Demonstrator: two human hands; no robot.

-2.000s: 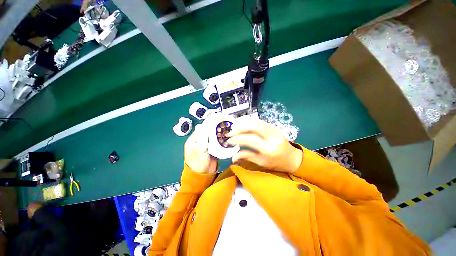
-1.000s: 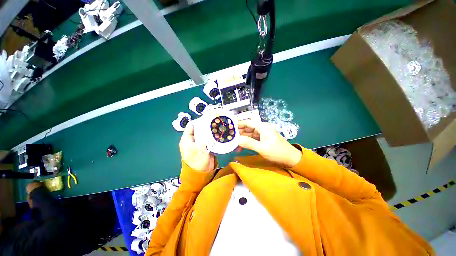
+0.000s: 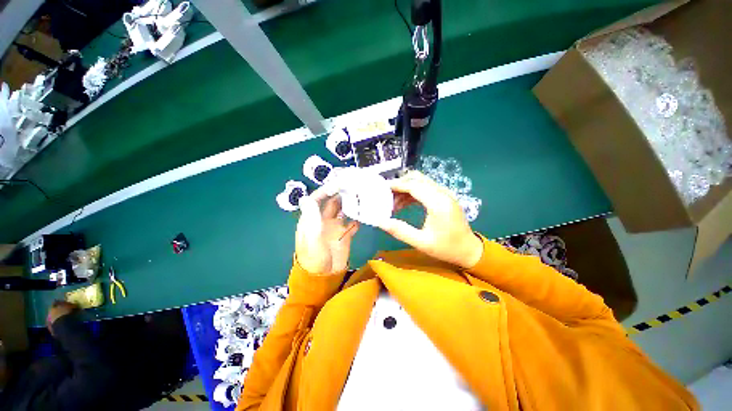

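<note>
A white rounded housing (image 3: 367, 197) is held over the bench in front of me, its plain white side showing; its dark LED face is out of sight. My right hand (image 3: 431, 218) grips its right side between thumb and fingers. My left hand (image 3: 323, 233) is at its left side, fingers bent against it. A thin reddish line, perhaps a lead, shows by my left fingers. The black electric screwdriver (image 3: 416, 120) hangs just behind, held by neither hand, beside the screw feeder (image 3: 377, 149).
Three white housings (image 3: 319, 169) stand left of the feeder, clear rings (image 3: 451, 181) right of it. A spare board (image 3: 180, 242) lies left. A carton of clear rings (image 3: 610, 152) is at right, a blue bin (image 3: 198, 337) below left. A neighbour's arm (image 3: 71, 333) is far left.
The housing has been turned so that its dark LED face no longer shows and its white side does. Both hands have shifted their hold. The neighbour's arm has moved slightly.
</note>
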